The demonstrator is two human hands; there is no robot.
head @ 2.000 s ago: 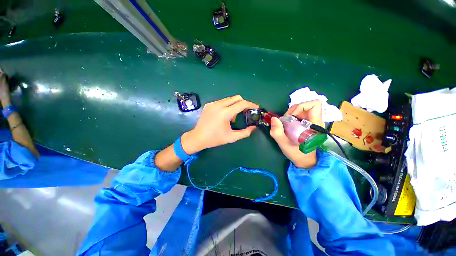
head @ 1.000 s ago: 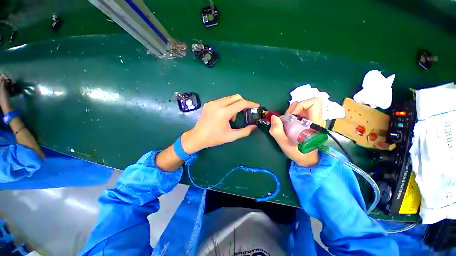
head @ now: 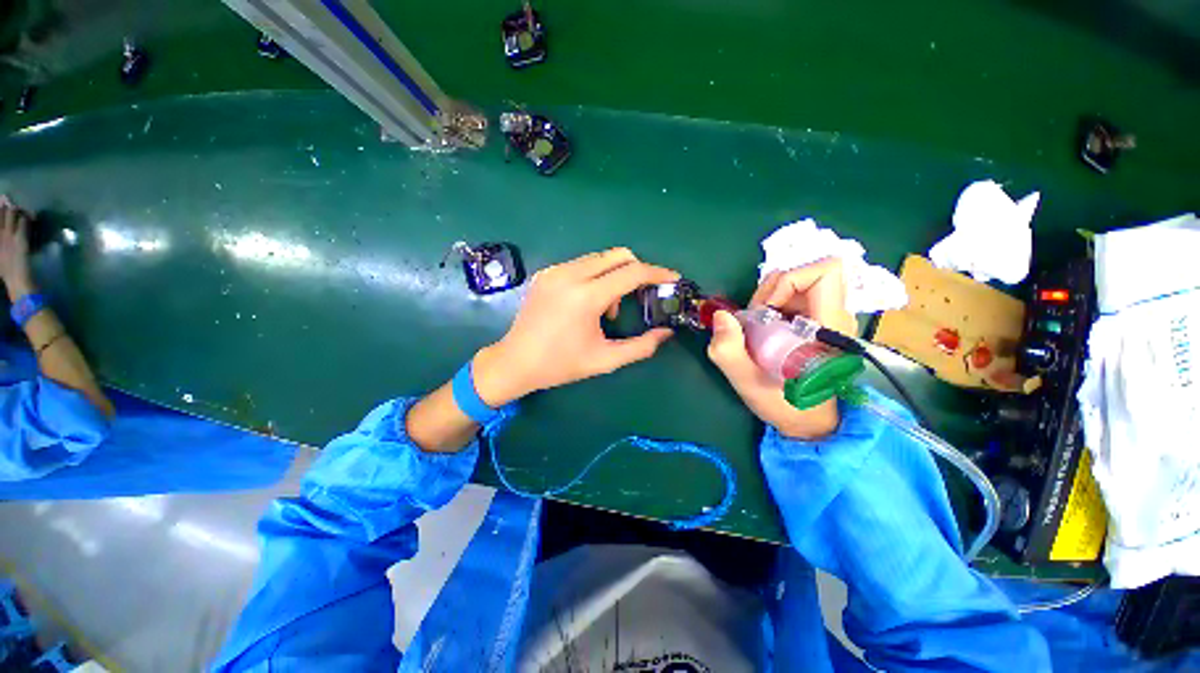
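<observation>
My left hand (head: 573, 322) pinches a small black assembly (head: 662, 305) between thumb and fingertips, above the green worktop. My right hand (head: 796, 348) holds a pinkish-red dispensing syringe (head: 779, 348) like a pen, its green cap toward me. The syringe's red front end is at the right side of the assembly; the needle tip is too small to make out, so I cannot tell if it touches. A clear air hose (head: 950, 454) runs from the cap area to the right.
Two more assemblies (head: 492, 267) (head: 537, 142) lie on the worktop (head: 329, 342); others lie on the belt (head: 790, 66). A metal post (head: 362, 66) stands at top. Tissues (head: 990, 233), red-spotted cardboard (head: 950, 325), a black controller (head: 1053, 394) and papers (head: 1148, 408) are right. Another person's hand (head: 16, 256) is left.
The assemblies on the belt have shifted left, and another shows behind the post. My hands, the held assembly and the syringe have barely moved.
</observation>
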